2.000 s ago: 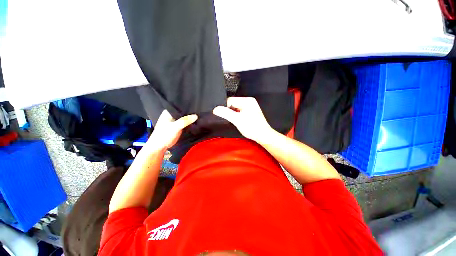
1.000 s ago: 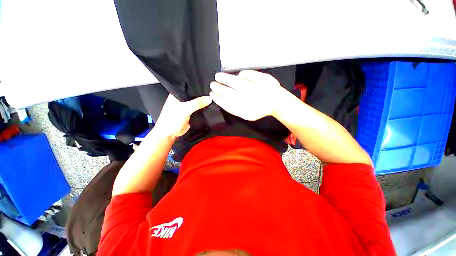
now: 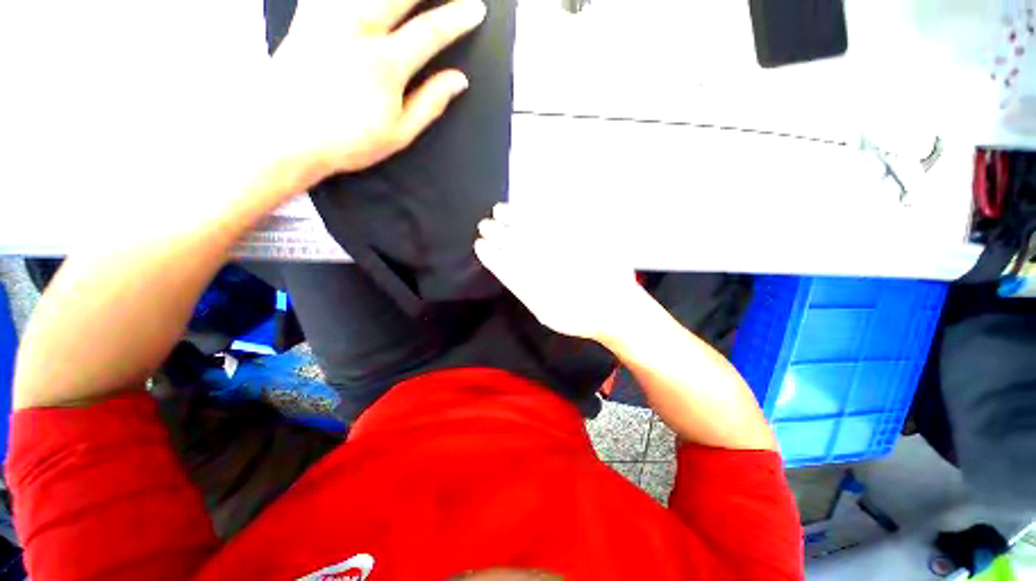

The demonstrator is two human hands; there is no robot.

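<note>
A long black garment panel point(image 3: 460, 148) lies across the white table and hangs over its front edge onto my lap. My left hand point(image 3: 364, 85) rests on the panel farther up the table, its fingers spread and partly cut off by the top edge of the view. My right hand point(image 3: 545, 267) is at the panel's right edge by the table's front edge, fingers bent against the cloth. Its fingertips seem to pinch the edge. No needle or presser foot shows.
A black flat rectangle point(image 3: 800, 28) lies on the white table point(image 3: 693, 193) at upper right. Metallic snips point(image 3: 894, 170) lie near the right end. A blue crate point(image 3: 858, 363) stands below the table at right. Dark cloth lies below at left.
My left hand has moved from the lap-side cloth up onto the panel on the table. My right hand has moved slightly down. The view has shifted, showing more tabletop and the black rectangle.
</note>
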